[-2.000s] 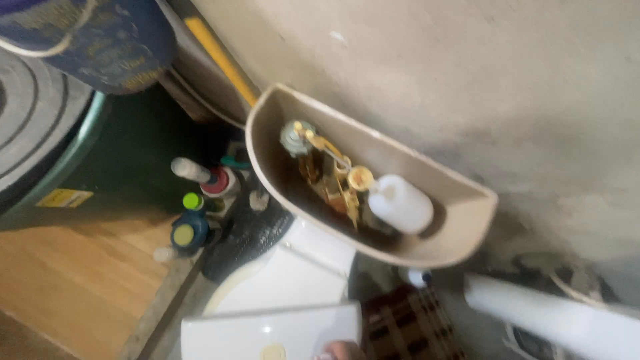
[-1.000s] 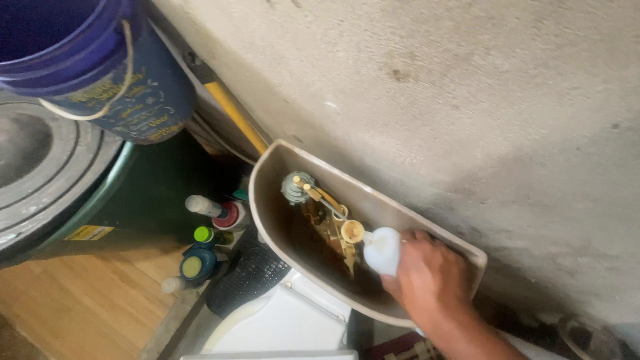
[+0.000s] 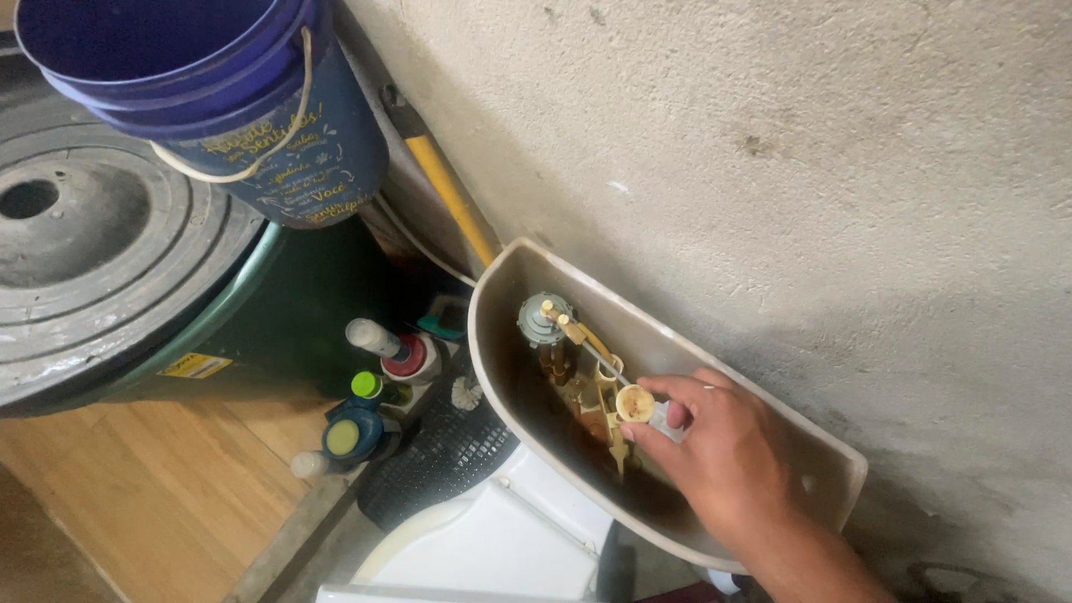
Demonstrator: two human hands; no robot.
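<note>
My right hand [image 3: 733,456] reaches into an uncovered toilet cistern [image 3: 670,331] and pinches a round cream plastic cap [image 3: 635,404] between thumb and index finger. Behind the cap, a white float [image 3: 667,419] shows partly, mostly covered by my fingers. A thin metal rod [image 3: 605,363] runs from the cap area up to the brass-coloured fittings by the grey round valve top [image 3: 543,318]. Stained cream flush parts [image 3: 618,452] stand lower in the cistern. My left hand is out of view.
A rough plaster wall [image 3: 796,167] rises behind the cistern. At left, a blue bucket [image 3: 276,159] stands on the black lid [image 3: 100,251] of a green barrel. Several bottles [image 3: 352,435] stand beside a black mat [image 3: 435,444]. The white toilet [image 3: 494,536] is below; a yellow handle [image 3: 448,197] leans nearby.
My right hand, absent two seconds ago, was on the white float one second ago and now pinches the cream cap. The float was fully exposed in the earliest frame.
</note>
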